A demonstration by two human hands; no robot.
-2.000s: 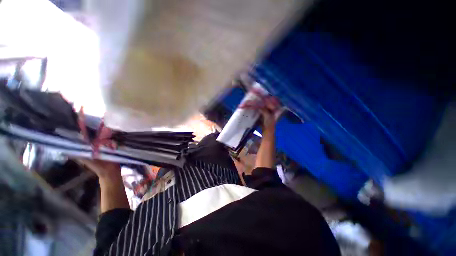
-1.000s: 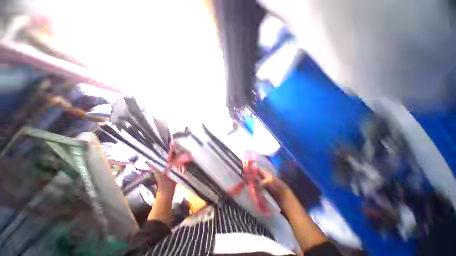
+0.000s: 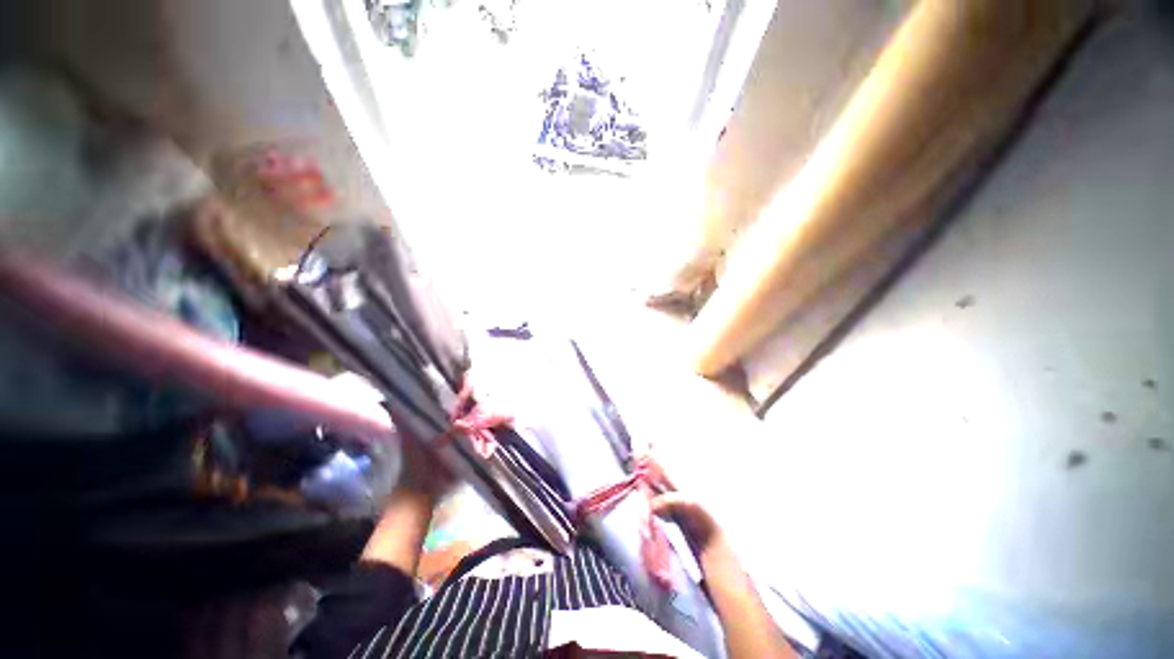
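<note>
A long black-and-white cut-piece bundle (image 3: 386,337) slants from upper left down to the striped apron (image 3: 496,608), tied mid-length with a pink-red strip. My left hand (image 3: 419,466) grips it from below near the tie; the fingers are mostly hidden and blurred. A paler cut-piece bundle (image 3: 573,431) lies beside it on the right, also tied with a pink-red strip. My right hand (image 3: 686,518) is closed on its outer side at the tie. The lower ends of both bundles are close together against the apron.
A bright, overexposed doorway opens ahead, its left frame (image 3: 345,71) visible. A parked vehicle-like shape (image 3: 590,119) stands outside. A tan door-like panel (image 3: 837,180) and pale wall (image 3: 1069,322) are on the right. A blurred pink bar (image 3: 193,354) and dark clutter lie left.
The view has moved from the blue shelving to the bright doorway. The two bundles, held wide apart two seconds ago, are now side by side in front of the apron, still in my hands.
</note>
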